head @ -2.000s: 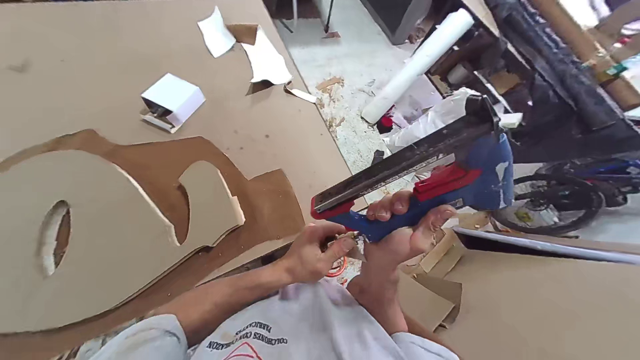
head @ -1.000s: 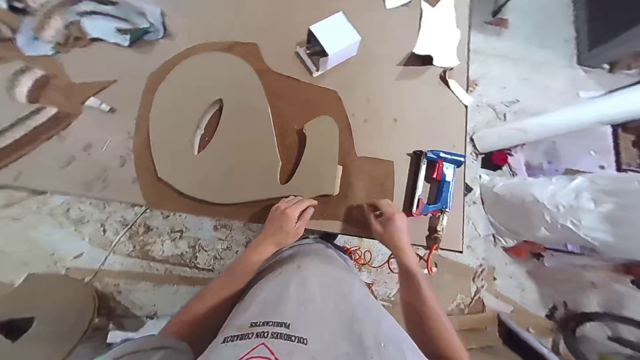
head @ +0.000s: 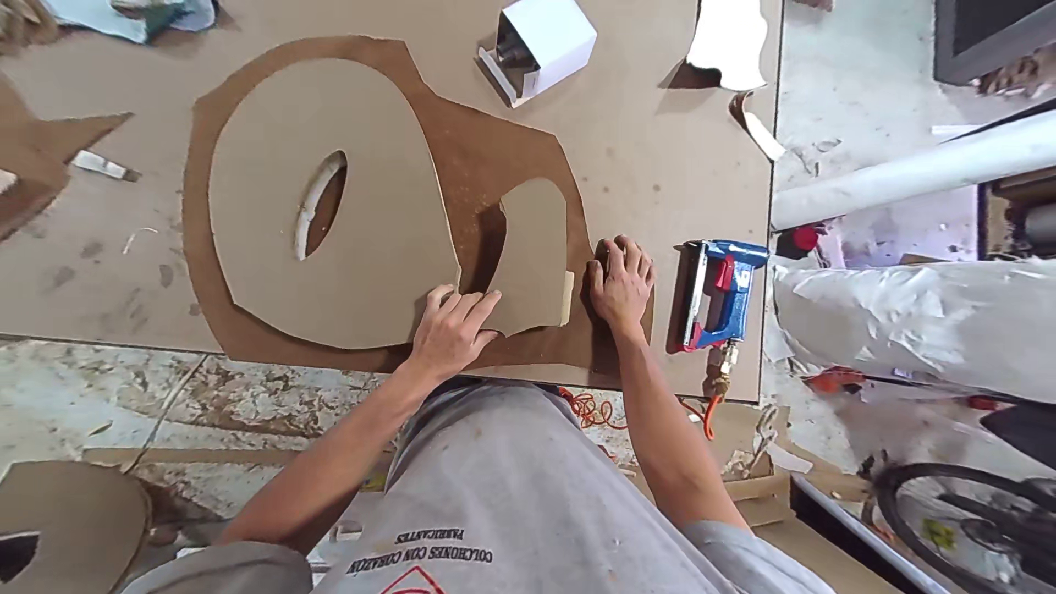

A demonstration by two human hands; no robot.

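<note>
A rounded cardboard-covered panel point(head: 388, 173) with an oval slot lies on a piece of brown leather-like material point(head: 462, 132) on the table. My left hand point(head: 454, 328) rests with spread fingers on the panel's lower edge, beside the notch before its curved arm. Flat on the right margin of the brown material lies my right hand point(head: 623, 280), fingers slightly apart, holding nothing. To its right, a blue and red pneumatic stapler point(head: 728, 295) lies on the table, a brass fitting and orange air hose point(head: 711, 417) at its lower end.
An open white box point(head: 549, 45) stands on the cardboard-topped table point(head: 660, 165). White scraps point(head: 730, 41) lie at its upper right. Brown offcuts and a small white tube point(head: 101, 164) are on the left. Beyond the right edge are a long white roll point(head: 916, 173), plastic-wrapped material point(head: 891, 326) and a bicycle wheel point(head: 887, 495).
Two seconds ago both my hands were at the stapler, held up; one second ago it lay on the table. Since then my right hand has moved up along the brown material and its fingers have spread.
</note>
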